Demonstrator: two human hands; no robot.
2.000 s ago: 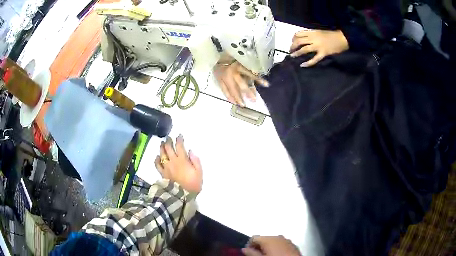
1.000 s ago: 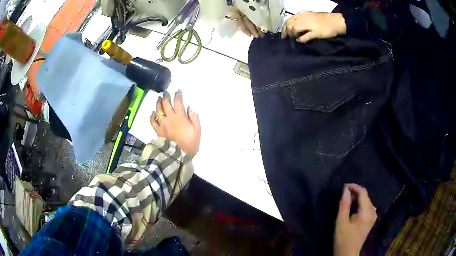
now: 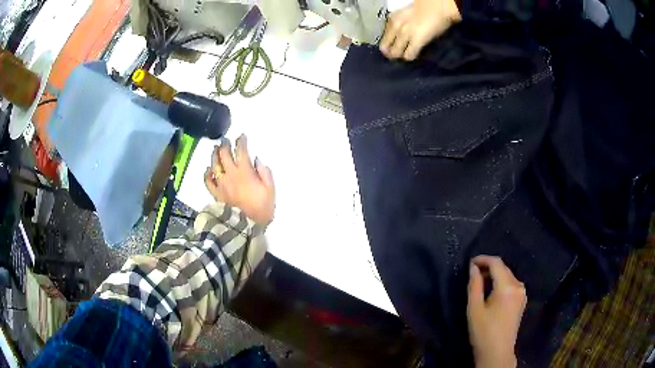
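Observation:
A dark denim garment (image 3: 460, 187) lies over the right side of the white table. It shows a pale double seam across its upper part and two pointed pocket outlines. My left hand (image 3: 240, 180), in a checked sleeve, lies flat on the table left of the garment, fingers apart, a ring on one finger. My right hand (image 3: 495, 302) rests on the lower part of the denim, fingers curled, with a gap between thumb and forefinger and nothing seen held. The garment's top edge lies by the sewing machine head (image 3: 359, 18), cut off by the frame.
Another person's hand (image 3: 416, 29) presses on the garment's top edge. Shears (image 3: 244, 70) lie left of the machine head. A black-headed mallet (image 3: 201, 115) lies at the table's left edge beside a yellow spool (image 3: 154, 86). Blue-grey cloth (image 3: 108, 144) hangs at left, near a thread cone (image 3: 18, 79).
The garment is now spread with its seam and pockets showing. My right hand came from the table's front edge onto the denim. The view has tilted down; my left hand stays on the table.

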